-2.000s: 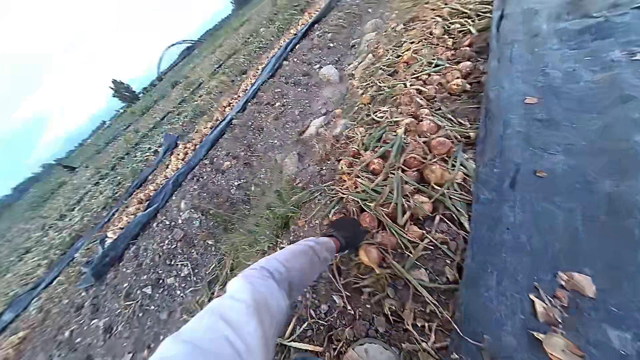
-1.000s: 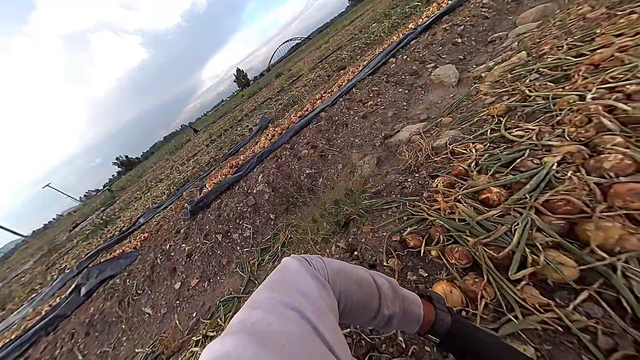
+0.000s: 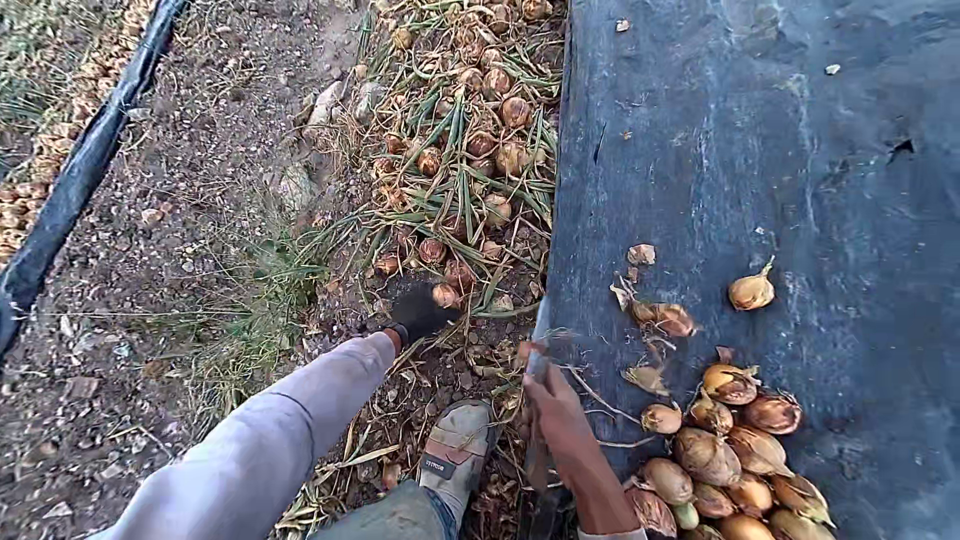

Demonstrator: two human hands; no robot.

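Observation:
My left hand (image 3: 421, 311), in a black glove, reaches down at the near end of a row of onions with dry green tops. Its fingers touch or lie right beside an onion (image 3: 445, 295); whether they grip it is hidden. Bare and slightly blurred, my right hand (image 3: 549, 397) is closed around a thin, flat blade-like tool (image 3: 538, 345), which points up along the edge of the dark plastic sheet (image 3: 862, 315). Right of that hand, a pile of trimmed onions (image 3: 709, 456) lies on the sheet. A single onion (image 3: 751, 289) and loose dry skins (image 3: 664, 318) lie farther up.
My shoe (image 3: 456, 450) stands on soil below the onion row. Stones (image 3: 326, 103) and a grass tuft (image 3: 277, 281) lie left of the row. Farther left runs another strip of dark plastic (image 3: 94, 150) beside more onions. The sheet has a small hole (image 3: 902, 148).
The view has swung down and right from the horizon. My right hand with the tool, and the onion pile, now show. My left hand is again by the onions near the row's end.

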